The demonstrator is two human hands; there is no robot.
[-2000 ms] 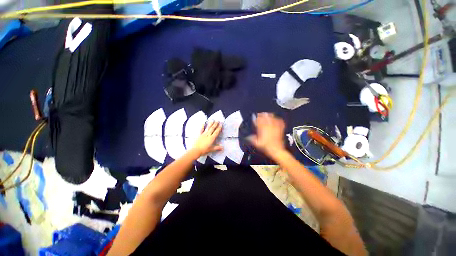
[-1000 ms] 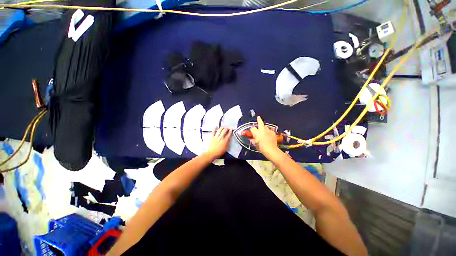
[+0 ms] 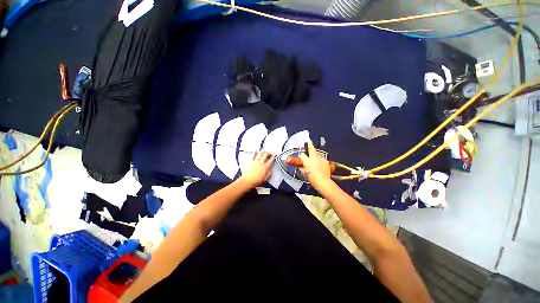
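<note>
Several white curved pieces (image 3: 204,144) lie in a row on the navy table cover (image 3: 183,65). My right hand (image 3: 315,165) is closed on the handle of the steam iron (image 3: 290,165), whose pointed plate rests on the rightmost piece and partly hides it. My left hand (image 3: 259,168) lies flat with fingers spread on the pieces just left of the iron's tip. A loose heap of black pieces (image 3: 278,80) lies beyond the row. More pale curved pieces with a dark band (image 3: 385,106) lie at right, near a small white strip (image 3: 347,95).
A black padded board (image 3: 121,89) lies at left, with a second iron's handle (image 3: 64,81) beside it. Yellow hoses (image 3: 408,145) run right from the iron. White rolls (image 3: 431,193) sit at the right edge. Blue (image 3: 71,260) and red (image 3: 121,277) baskets stand lower left.
My right hand took hold of the iron and brought it left onto the rightmost piece. My left hand shifted slightly along the row. The view has turned, so the table appears tilted.
</note>
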